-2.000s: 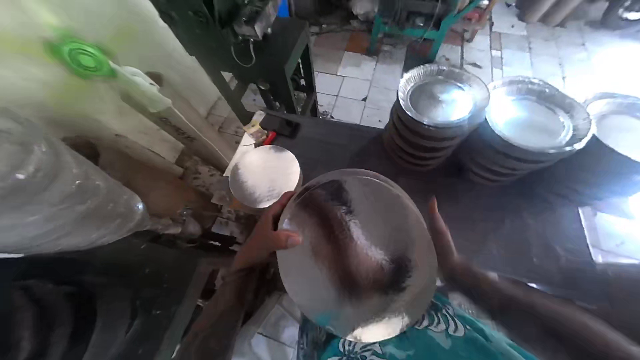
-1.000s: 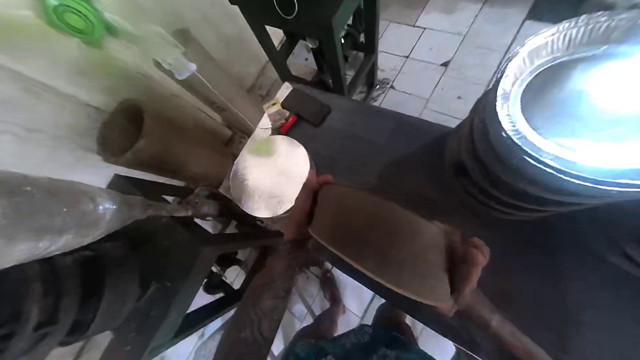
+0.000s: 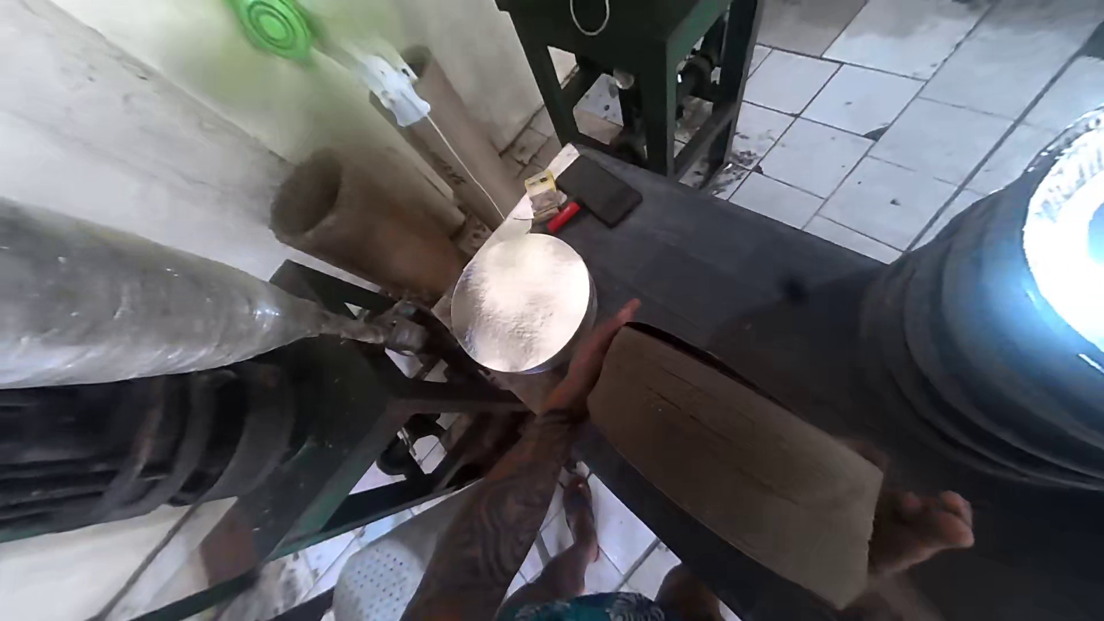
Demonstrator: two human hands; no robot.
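A thick stack of round sheets, its brown edge turned toward me, stands tilted on the dark table between my hands. My left hand presses against its left end, fingers stretched along it. At the right end, my right hand holds it with bent fingers, partly hidden behind the stack. Just left of my left hand lies a round silver foil-faced disc stack at the table's corner.
Stacked foil pans stand at the right on the dark table. A dark phone-like slab and a red object lie at the far corner. Left are a plastic-wrapped roll, a cardboard tube and a green metal frame.
The large stack, first seen with its silver face toward me, has been tipped so its brown edge shows. My hands have stayed at its two ends. The view has moved closer to the table.
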